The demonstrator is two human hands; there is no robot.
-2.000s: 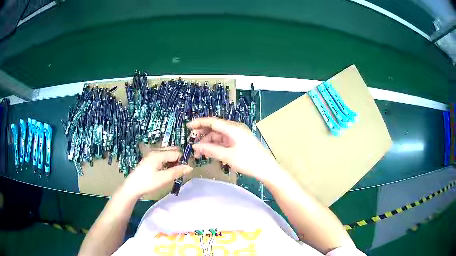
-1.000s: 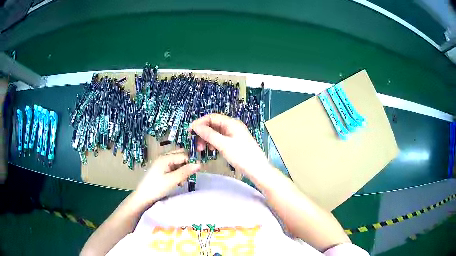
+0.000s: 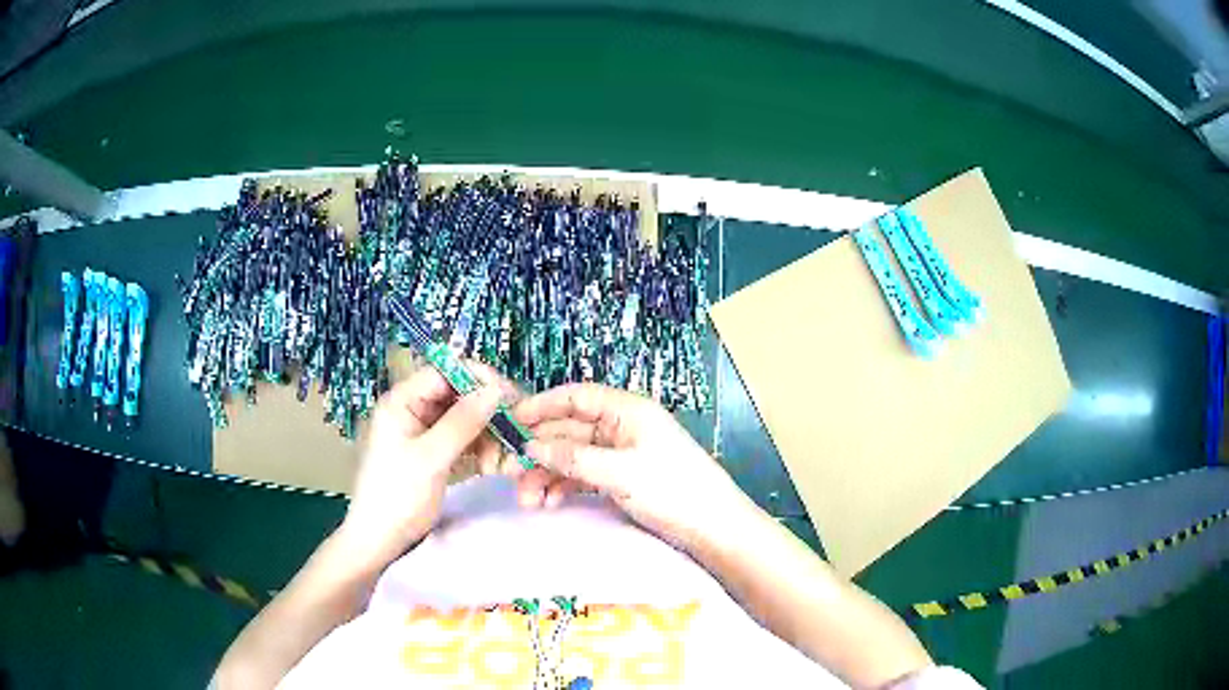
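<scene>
A narrow circuit board assembly [image 3: 458,373], green in the middle with dark sections, is held slanting in front of my chest, its upper end pointing up left over the pile. My left hand [image 3: 429,429] grips its green middle between thumb and fingers. My right hand [image 3: 589,442] has its fingertips at the dark lower end. The board pile [image 3: 539,256], a dense heap of dark, green and silver sticks, lies just beyond my hands on a cardboard sheet [image 3: 290,442].
Several turquoise sub-assemblies [image 3: 103,344] stand in a row at far left. Empty turquoise shells [image 3: 919,283] lie fanned on the tilted right cardboard [image 3: 890,431]. A blue bin edge [image 3: 1217,384] is at far right. The bench's pale rear edge [image 3: 755,213] runs behind.
The board assembly has turned from near upright to a clear slant, its upper end now up left. My left hand has moved up along it; my right hand has moved down to its lower end.
</scene>
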